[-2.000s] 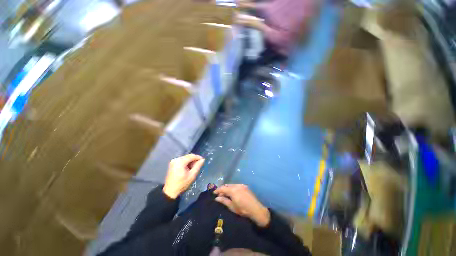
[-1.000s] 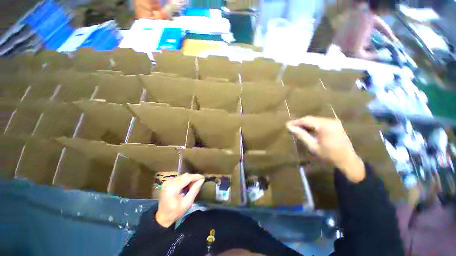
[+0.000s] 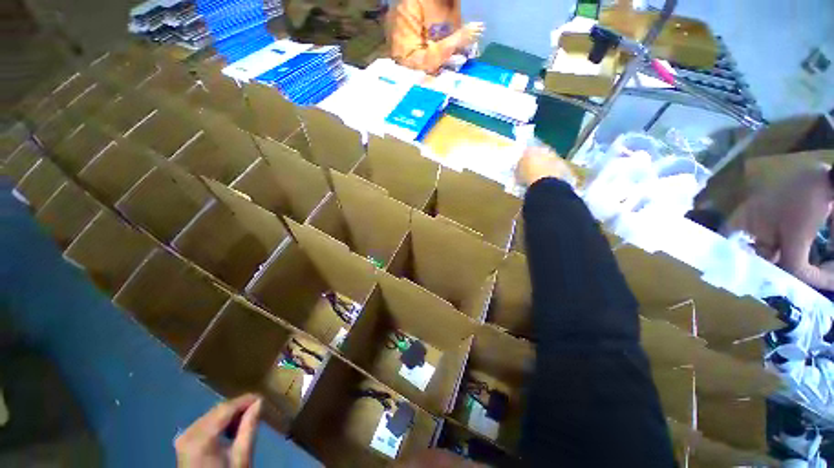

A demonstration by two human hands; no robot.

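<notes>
Rows of open brown inner cartons stand in a tight grid with their flaps up. Several near cells hold a small dark accessory set with wires and a white label at the bottom. My right hand is stretched over the grid to its far side, beside the white pile; its fingers are blurred and I cannot tell whether it holds anything. My left hand is at the bottom, by the near edge of the grid, thumb and fingers apart, with nothing visible in it.
A cloudy white pile of bagged units lies beyond the grid at the right. Blue-and-white printed stacks lie on the far table. A person in orange is behind it. Another person's arm is at the right edge.
My right hand has moved from above the near cells to the far side of the grid. My left hand has moved lower and left in the picture. The view has turned.
</notes>
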